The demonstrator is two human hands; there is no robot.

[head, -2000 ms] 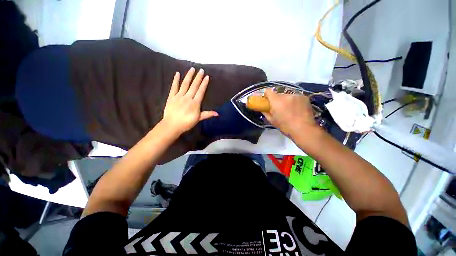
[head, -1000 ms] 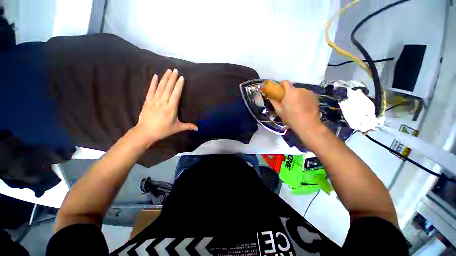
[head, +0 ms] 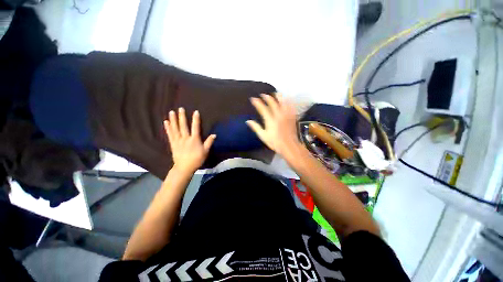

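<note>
The brown garment [head: 132,82] is drawn over the blue padded board [head: 58,102]. The board's round end shows at the left, and a blue patch shows at the garment's lower right part. My left hand [head: 187,140] lies on the garment, fingers spread, holding nothing. My right hand [head: 277,122] is blurred, over the garment's right end, fingers apart, holding nothing. The steam iron [head: 331,141] sits right of my right hand on the dark iron rest pad [head: 325,114], with its wooden handle free.
A dark crumpled garment pile [head: 44,160] is at left. The white table cover [head: 248,44] lies beyond the board. Yellow and black hoses [head: 368,63] curve at right. A green bag [head: 325,220] and a red crate [head: 303,195] are below the table's right end.
My right hand has let go of the iron and moved left onto the garment. The iron now rests on the pad, turned and nearer the front edge. My left hand stays flat on the garment.
</note>
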